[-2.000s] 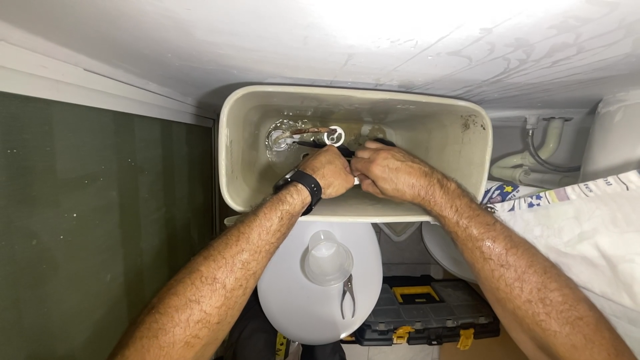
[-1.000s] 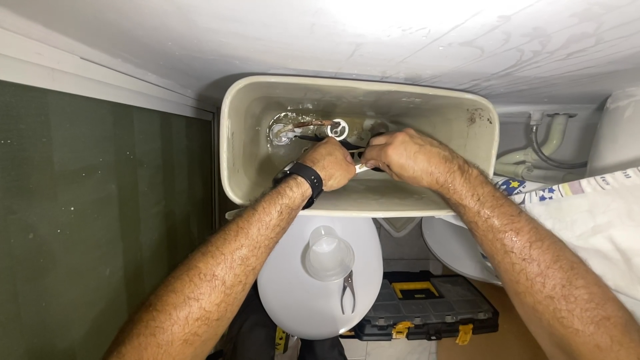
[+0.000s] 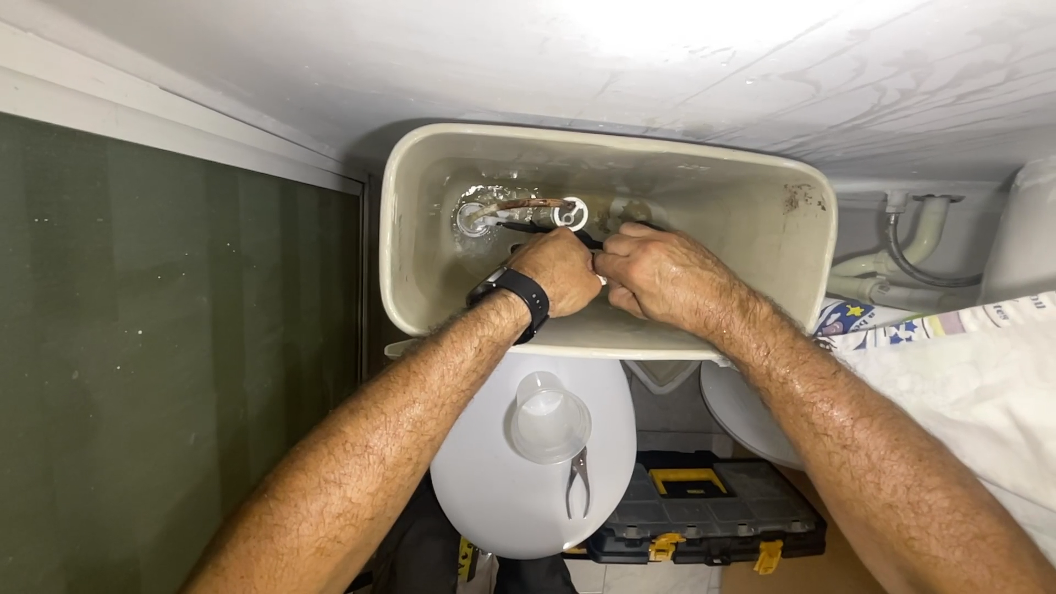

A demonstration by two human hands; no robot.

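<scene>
Both hands are inside an open toilet cistern (image 3: 726, 239). My left hand (image 3: 554, 272), with a black watch at the wrist, is closed on a small white part (image 3: 601, 280) that mostly hides behind the fingers. My right hand (image 3: 664, 272) meets it from the right, fingers bent around the same spot; what they grip is hidden. Just beyond the left knuckles stands a round white plastic fitting (image 3: 569, 214), with a brownish curved tube (image 3: 524, 204) running left to a white fitting (image 3: 473, 219) in shallow water. A black arm (image 3: 521, 228) passes behind my left hand.
On the closed white toilet lid (image 3: 487, 462) stand a clear plastic cup (image 3: 551, 425) and slip-joint pliers (image 3: 579, 487). A black toolbox with yellow latches (image 3: 718, 503) lies on the floor. White cloth (image 3: 949, 396) hangs at right, near pipes (image 3: 928, 231). A dark green panel (image 3: 165, 346) stands left.
Both hands stay together in the cistern, with small shifts of the fingers. The right hand's fingers were nearer the white part one second ago and now sit slightly differently around it.
</scene>
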